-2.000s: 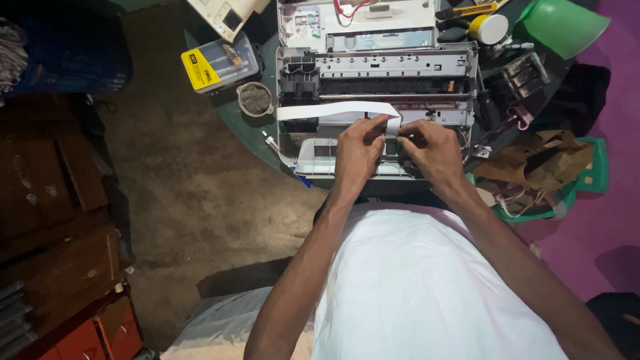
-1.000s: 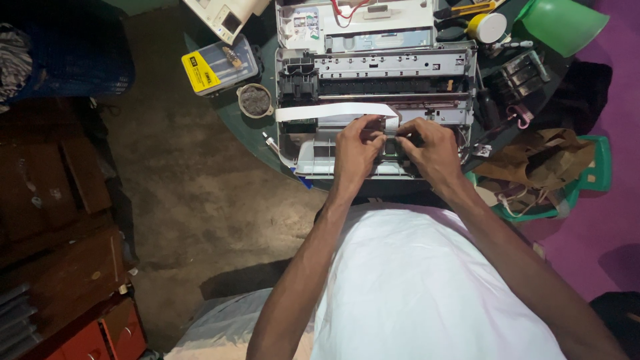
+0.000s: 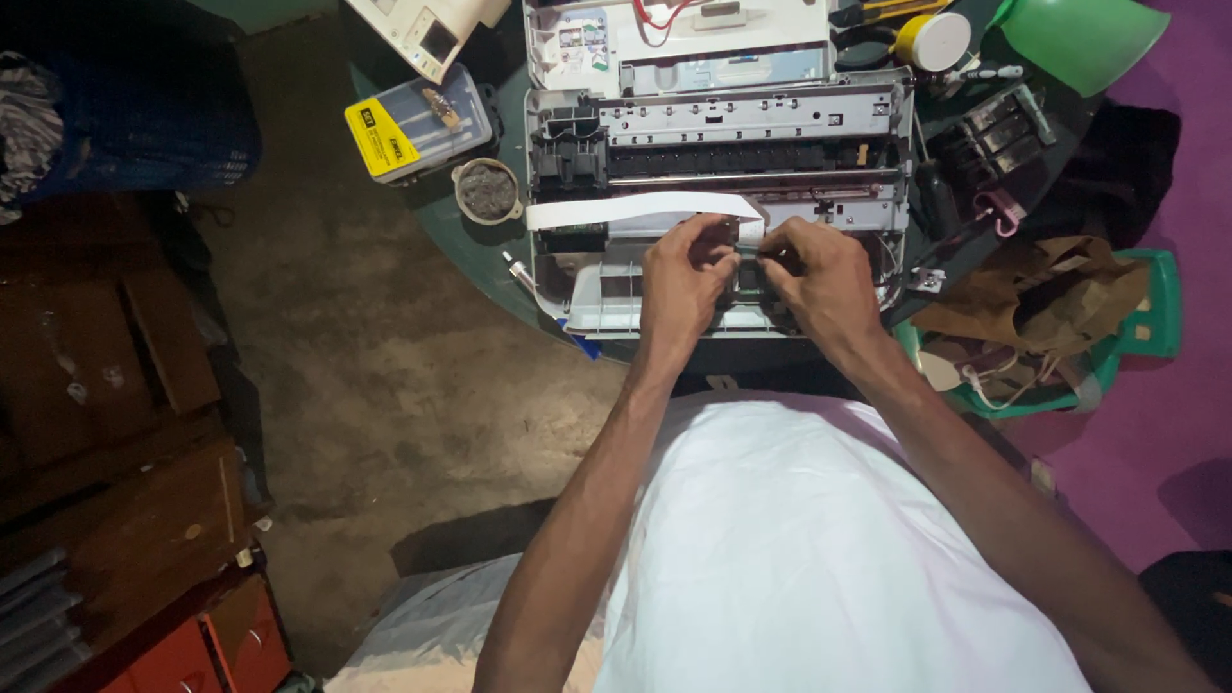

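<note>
An opened printer chassis [image 3: 751, 120] lies on a dark round table, its metal rails and black mechanism exposed. A white flat ribbon cable [image 3: 635, 205] runs across it from the left side and bends down between my hands. My left hand [image 3: 685, 279] pinches at the left edge of the cable's lower end, near a small dark part. On the other side, my right hand [image 3: 818, 279] has thumb and forefinger together at the same end. The fingers hide most of the contact point, so how firmly each hand holds the cable is partly hidden.
Left of the printer are a clear tool case with a yellow label [image 3: 385, 135] and a small round bowl of grey material [image 3: 487, 192]. On the right sit a yellow-and-white round container [image 3: 932, 42], a black printer part [image 3: 996, 135], a green bowl [image 3: 1083, 43] and a green basket [image 3: 1160, 298] holding brown paper.
</note>
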